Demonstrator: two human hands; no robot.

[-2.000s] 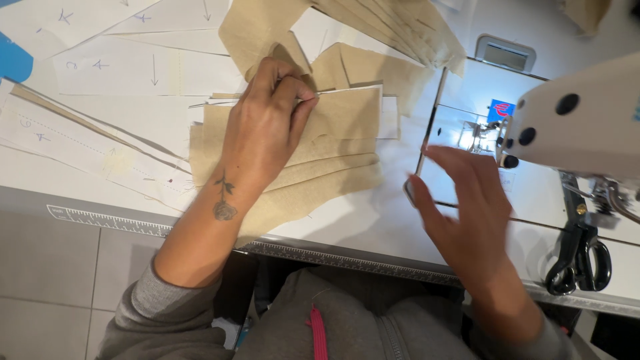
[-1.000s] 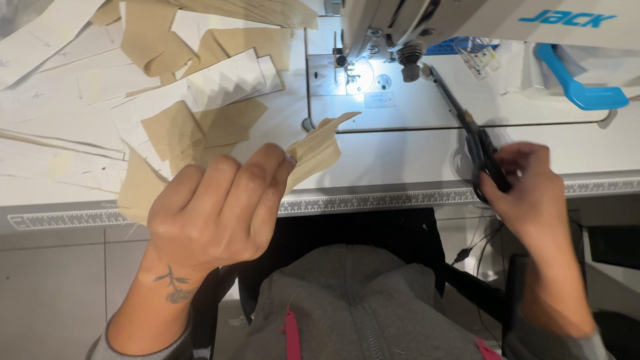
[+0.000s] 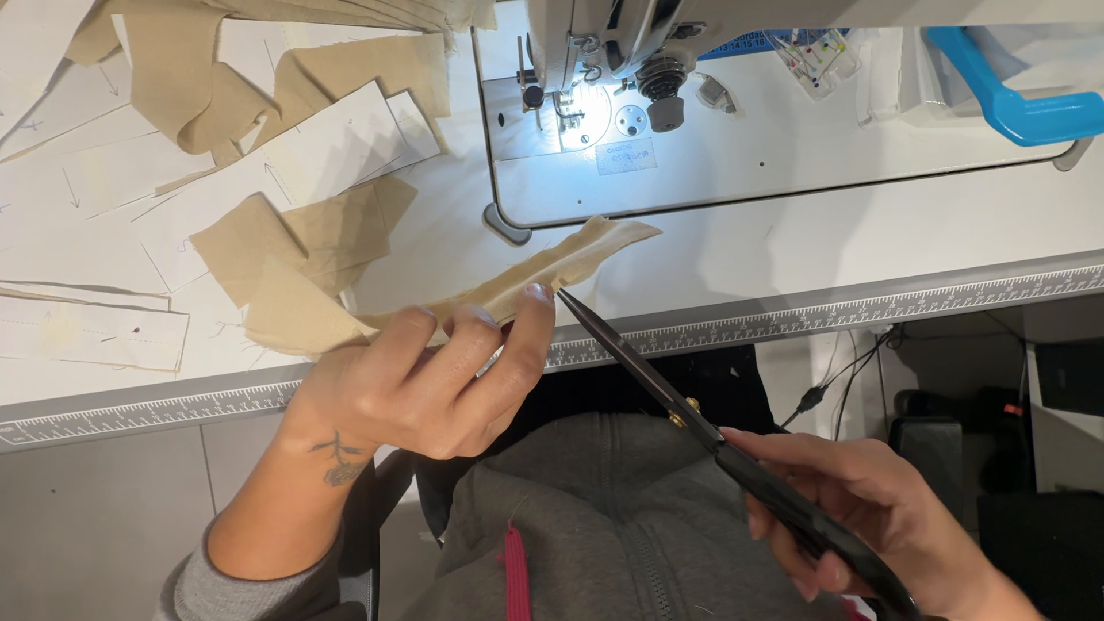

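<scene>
My left hand (image 3: 440, 379) pinches a strip of beige fabric (image 3: 604, 246) between thumb and fingers at the table's front edge; the strip's far end points toward the sewing machine, and a wider part hangs out past my knuckles on the left. In my right hand (image 3: 837, 509) is a pair of black-handled fabric shears (image 3: 647, 371). Their blades look nearly together, and the tip touches or almost touches the strip beside my left fingertips. Behind my left hand lie beige fabric pieces (image 3: 336, 233) and white paper pattern pieces (image 3: 336, 142).
An industrial sewing machine (image 3: 604, 52) with its lamp lit stands behind the hands. A measuring tape strip (image 3: 776, 319) runs along the table edge. A box of pins (image 3: 815, 65) and a blue plastic handle (image 3: 1009, 103) are at the back right. Cables hang below the table.
My right hand, empty two seconds ago, has taken the shears and brought their tip to the fabric. My left hand has lifted the strip away from the other pieces. The view has shifted right.
</scene>
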